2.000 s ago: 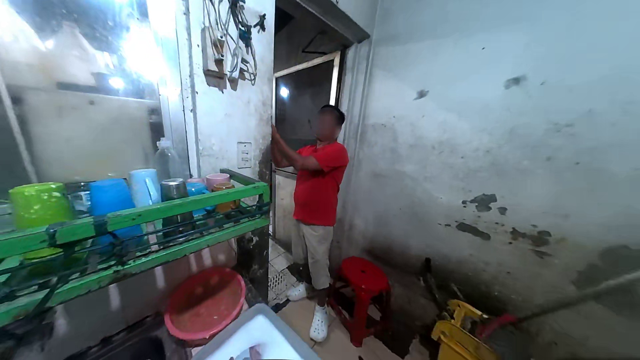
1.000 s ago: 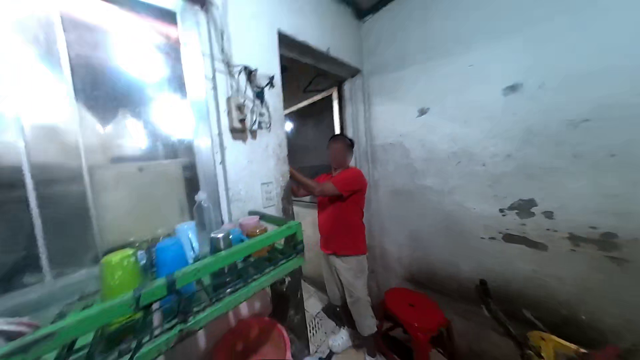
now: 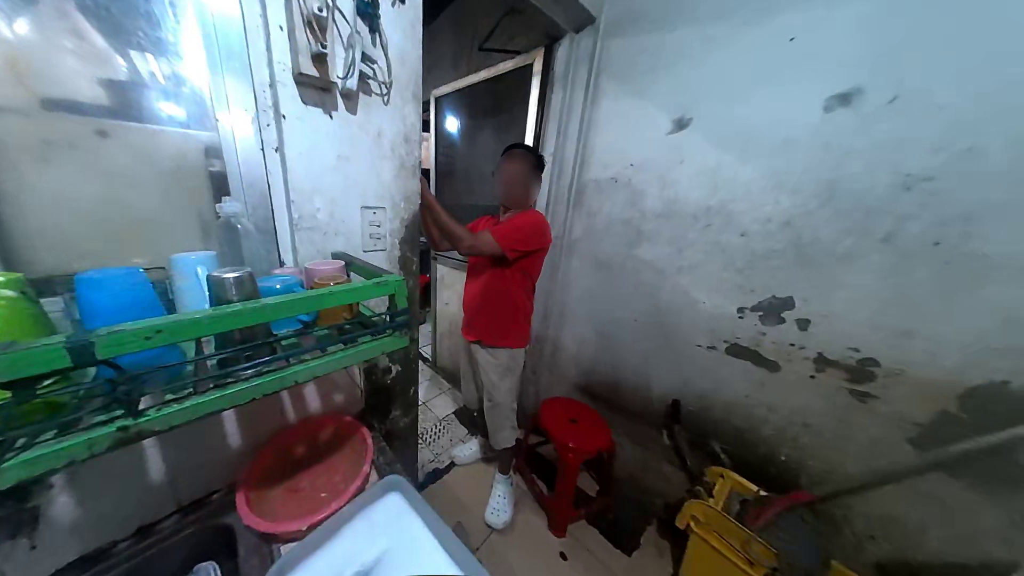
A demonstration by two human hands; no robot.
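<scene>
Neither my left hand nor my right hand shows in the head view. Low in front of me is a white plastic tub point(image 3: 384, 532), cut off by the lower edge. A round red plastic basin point(image 3: 306, 476) stands just left of it, beside a dark sink point(image 3: 180, 552). Above them runs a green rack point(image 3: 240, 316) with upturned cups, among them a blue cup point(image 3: 120, 300), a light blue mug point(image 3: 193, 280) and a metal cup point(image 3: 234, 286). A clear plastic bottle point(image 3: 232, 236) is behind the cups.
A person in a red shirt point(image 3: 508, 276) stands at the doorway, both arms raised to the wall edge. Beside them is a red plastic stool point(image 3: 572, 432). Yellow plastic bins point(image 3: 720, 536) and a long pole point(image 3: 920, 464) are at lower right. Cables point(image 3: 352, 56) hang above a wall switch point(image 3: 374, 229).
The view has swung up and back down. The person at the doorway keeps their arms raised to the wall edge. The white tub, out of sight one second ago, shows again.
</scene>
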